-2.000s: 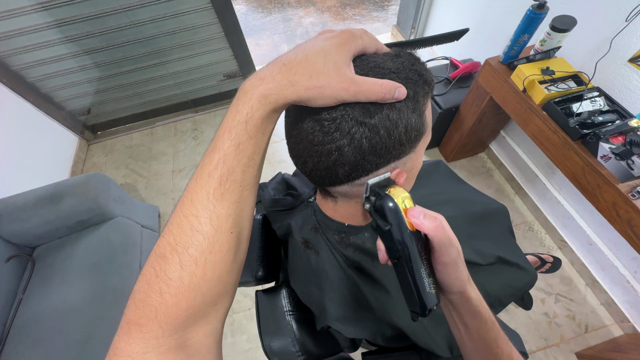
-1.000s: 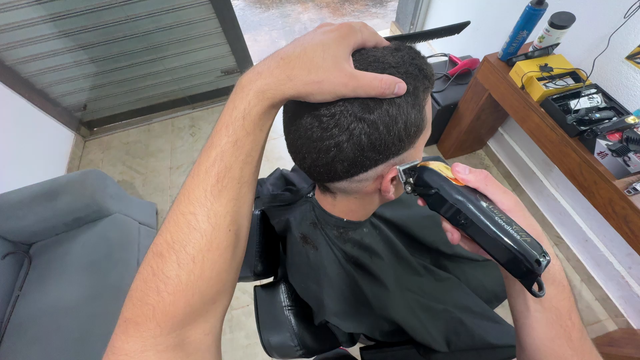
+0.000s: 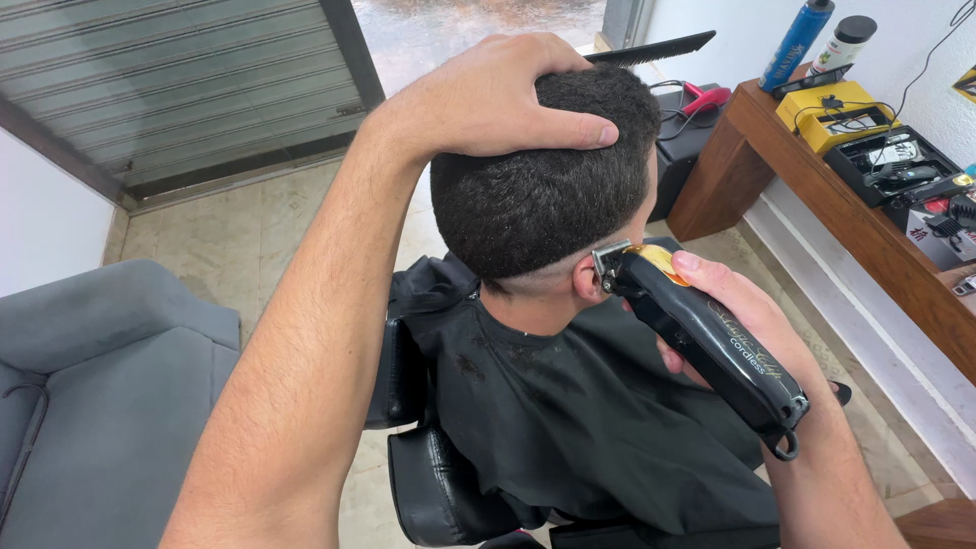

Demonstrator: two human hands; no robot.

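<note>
My left hand (image 3: 511, 99) rests on top of the head of a seated person (image 3: 541, 206) with short dark hair, thumb laid across the crown. A black comb (image 3: 656, 50) sticks out beyond its fingers, which hide the comb's near end. In my right hand (image 3: 732, 313) is a black and gold cordless hair clipper (image 3: 709, 343); its metal blade is at the person's right ear (image 3: 587, 278), against the side of the head. The hair above the neck is cut very short in a band. A black barber cape (image 3: 564, 404) with hair clippings on it covers the person's shoulders.
The person sits in a black padded chair (image 3: 442, 488). At the left stands a grey armchair (image 3: 130, 381). On the right, a wooden counter (image 3: 854, 206) holds bottles, a yellow box (image 3: 831, 114) and a black tray of clippers (image 3: 888, 164). A red hair dryer (image 3: 705, 99) lies behind the head.
The clipper has moved up from behind the ear to the side of the head above it, and its body has tilted out to the right. My left hand has stayed on the head.
</note>
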